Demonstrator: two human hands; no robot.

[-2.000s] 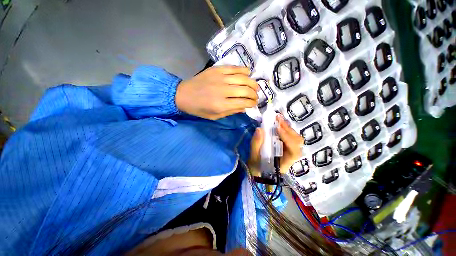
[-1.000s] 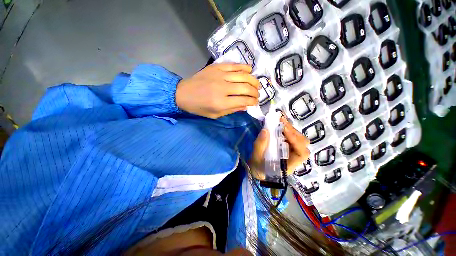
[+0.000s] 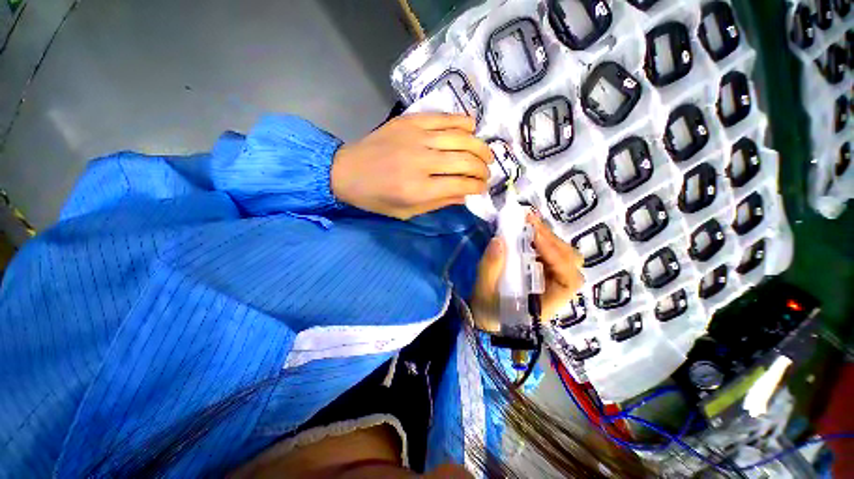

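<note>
A whitish blister tray (image 3: 599, 365) holds rows of black rounded-square housings (image 3: 547, 128). My right hand (image 3: 552, 267) grips a clear-white dispensing syringe (image 3: 513, 267), with a dark fitting and cable at its rear. Its thin yellowish tip (image 3: 510, 189) points at a housing (image 3: 502, 166) in the pocket beside my left fingertips; contact is unclear. My left hand (image 3: 412, 166) lies at the tray's near left edge, fingers curled over a thin white piece, likely a wipe (image 3: 448, 96), which shows above and below the fingers. My left fingertips are partly hidden.
A black controller (image 3: 758, 318) with a red light and round gauge stands at the tray's lower right, a white scrap (image 3: 768, 384) on it. Blue tubes (image 3: 646, 440) loop beside it. Another filled tray (image 3: 829, 187) lies far right on the green mat. Grey floor is upper left.
The syringe and my right hand have shifted slightly right, mostly in the first second. The tray and its housings sit slightly further right in view. My left hand has barely moved.
</note>
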